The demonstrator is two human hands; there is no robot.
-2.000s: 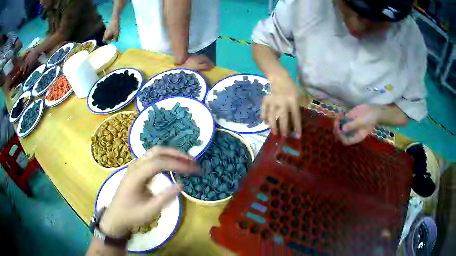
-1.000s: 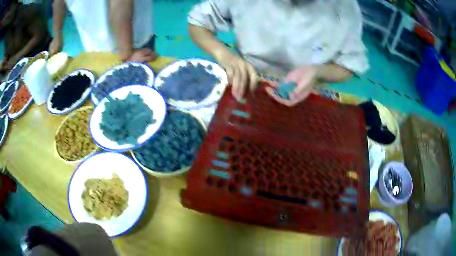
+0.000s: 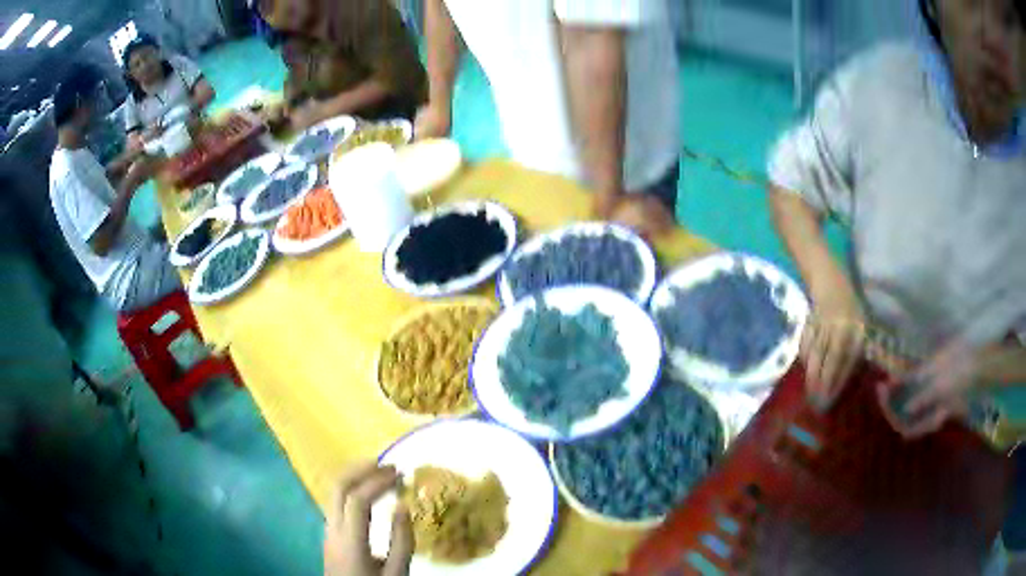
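Observation:
My left hand (image 3: 366, 520) is at the bottom of the view, over the left rim of the nearest white blue-rimmed plate (image 3: 527, 484). Its thumb and fingers are apart with no piece visible between them; it is slightly blurred. The plate holds a heap of pale yellow keycaps (image 3: 459, 514). Behind it are a bowl of mustard keycaps (image 3: 435, 357) and a plate of teal keycaps (image 3: 565, 358), which overlaps a bowl of dark teal keycaps (image 3: 647, 452). The dark-red tray (image 3: 720, 506) is cut off at lower right. My right hand is out of view.
Two plates of grey-blue keycaps (image 3: 729, 318), a plate of black keycaps (image 3: 452, 246), a white tub (image 3: 371, 200) and orange-red keycaps (image 3: 312, 214) stand farther back. A person's hands (image 3: 835, 358) are over the tray. Other people and a red stool (image 3: 174, 349) are at left.
The view has swung left, so the plates appear farther right and the tray is cut off. My left hand, mostly out of view a second ago, now shows beside the pale yellow keycaps.

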